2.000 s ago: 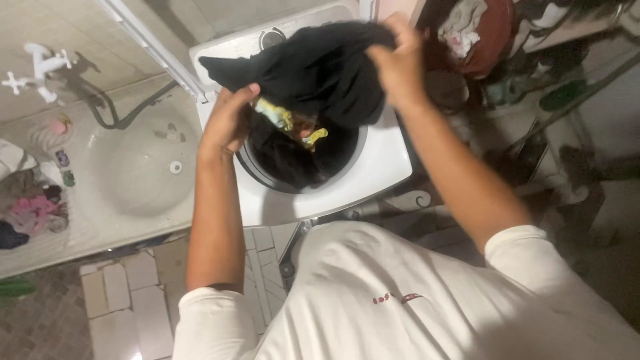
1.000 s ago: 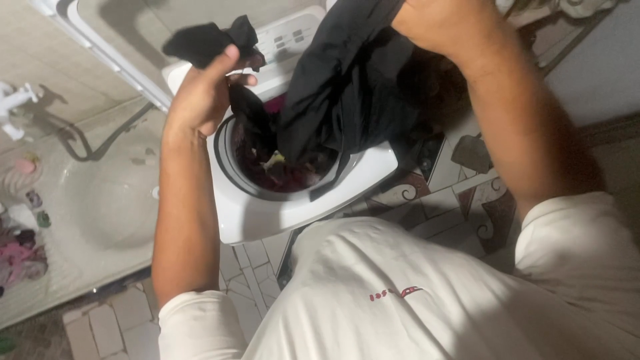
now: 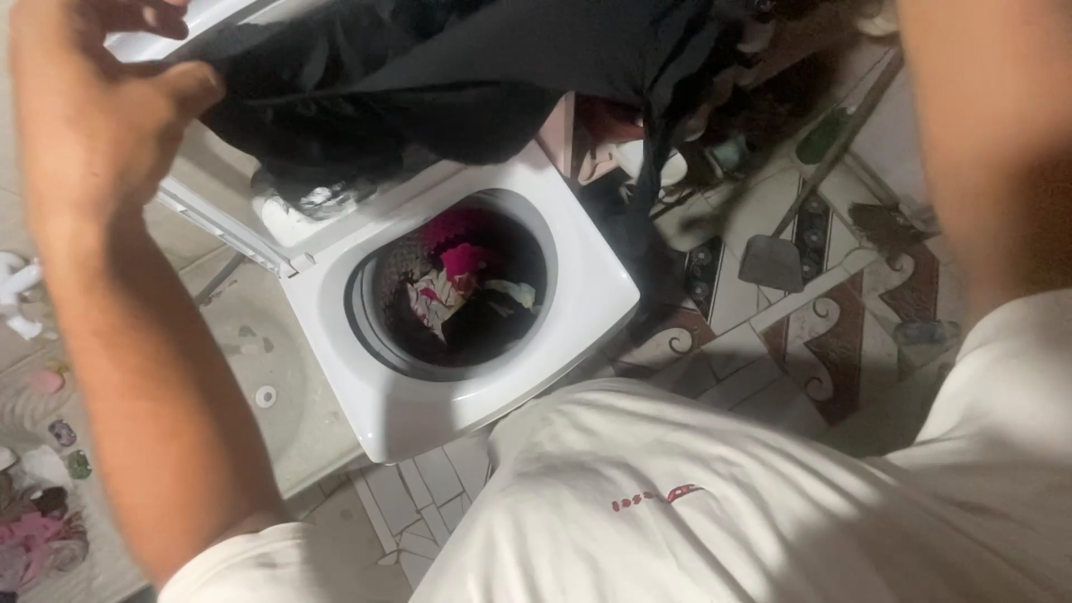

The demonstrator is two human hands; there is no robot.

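Note:
A black garment is stretched wide across the top of the view, above the open lid side of a white top-loading washing machine. My left hand, at the upper left, grips one end of it between thumb and fingers. My right forearm rises along the right edge, but the right hand is beyond the top of the view. Inside the drum lie a magenta cloth, a pale patterned cloth and dark clothes.
A pale sink basin adjoins the machine on the left, with pink clothes at its far side. A white tap juts in at the left edge. On the tiled floor at right rests a grey dustpan with a long handle.
The black garment, bunched over the drum two seconds before, is now lifted and spread out above it. My hands have moved up and apart, the right one leaving the view.

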